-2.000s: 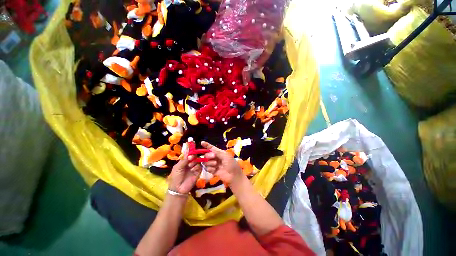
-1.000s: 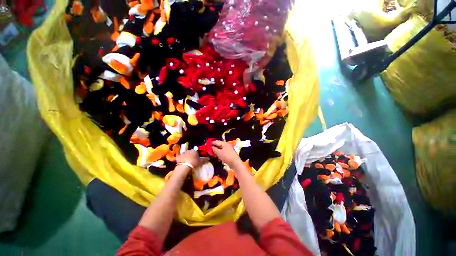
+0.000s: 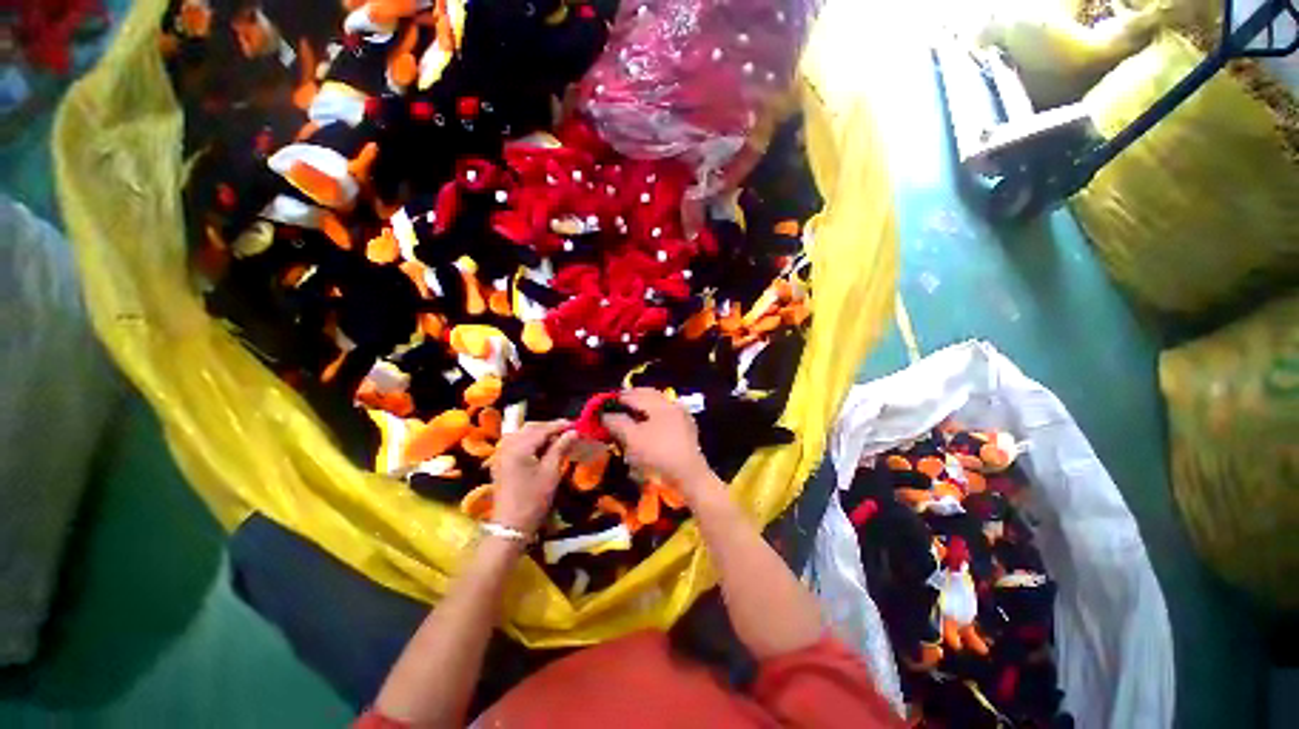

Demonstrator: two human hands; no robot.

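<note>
My left hand [image 3: 527,477] and my right hand [image 3: 658,439] are close together over the near part of the pile. Between their fingers they hold a small red accessory [image 3: 596,413] against a black plush toy; the toy's outline blends into the pile. Its pale belly and orange feet [image 3: 648,504] seem to show just below the fingers. A heap of red accessories with white dots [image 3: 613,235] lies mid-pile, beyond my hands. Black, white and orange plush toys fill the open yellow sack [image 3: 242,413] around it.
A clear bag of red accessories [image 3: 691,79] lies on the pile. A white sack [image 3: 1111,570] with similar toys stands at right. Full yellow sacks [image 3: 1175,185] and a wheeled metal platform [image 3: 1029,143] are at upper right. A pale sack [image 3: 50,413] is at left.
The red accessory was held up stretched between my fingers, then lowered onto a toy. Now my hands are slightly raised with the accessory at the toy. The view has shifted a little.
</note>
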